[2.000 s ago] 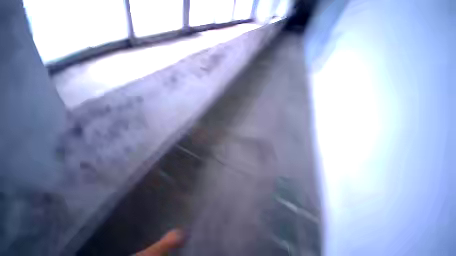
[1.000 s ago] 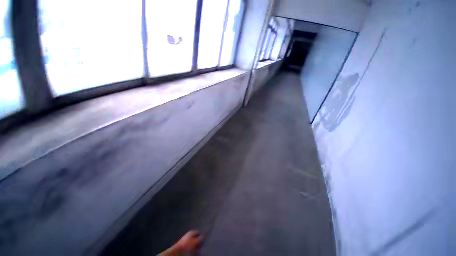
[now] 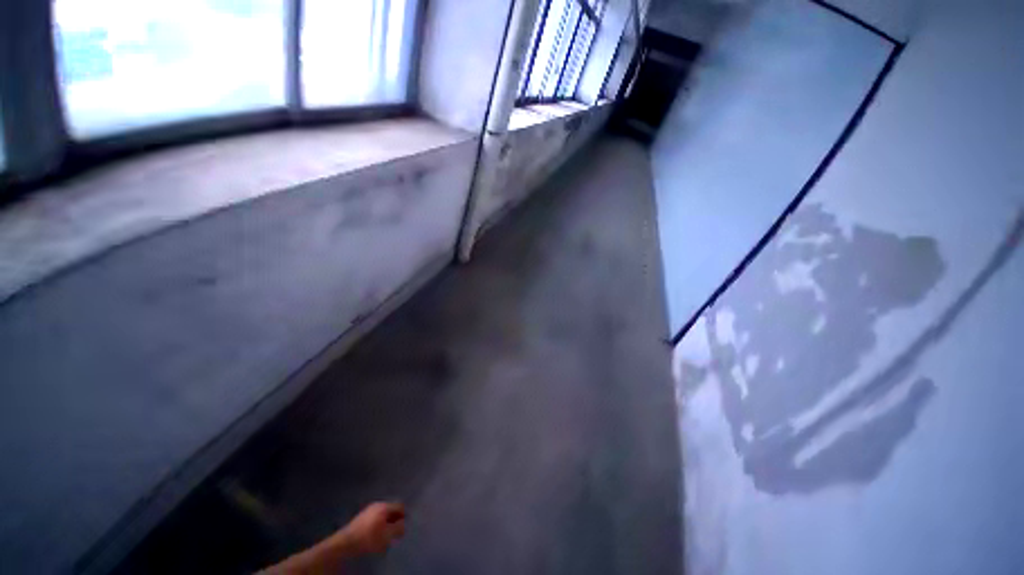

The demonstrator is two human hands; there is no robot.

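Observation:
My left hand (image 3: 376, 526) shows small at the bottom of the head view, with the forearm entering from the lower left. Its fingers look curled in, and no object shows in it. It hangs over the grey corridor floor (image 3: 505, 382) and touches nothing. My right hand is out of the picture.
A low wall with a deep window sill (image 3: 258, 174) runs along the left. A pale vertical pipe (image 3: 483, 197) stands against it. The right wall (image 3: 775, 124) has a dark line and a grey peeled patch (image 3: 831, 348). The corridor's far end is a dark opening (image 3: 663, 84).
The view has moved forward along the corridor. The pipe and the peeled patch are now nearer and larger. My left hand stays low at the bottom, slightly further left.

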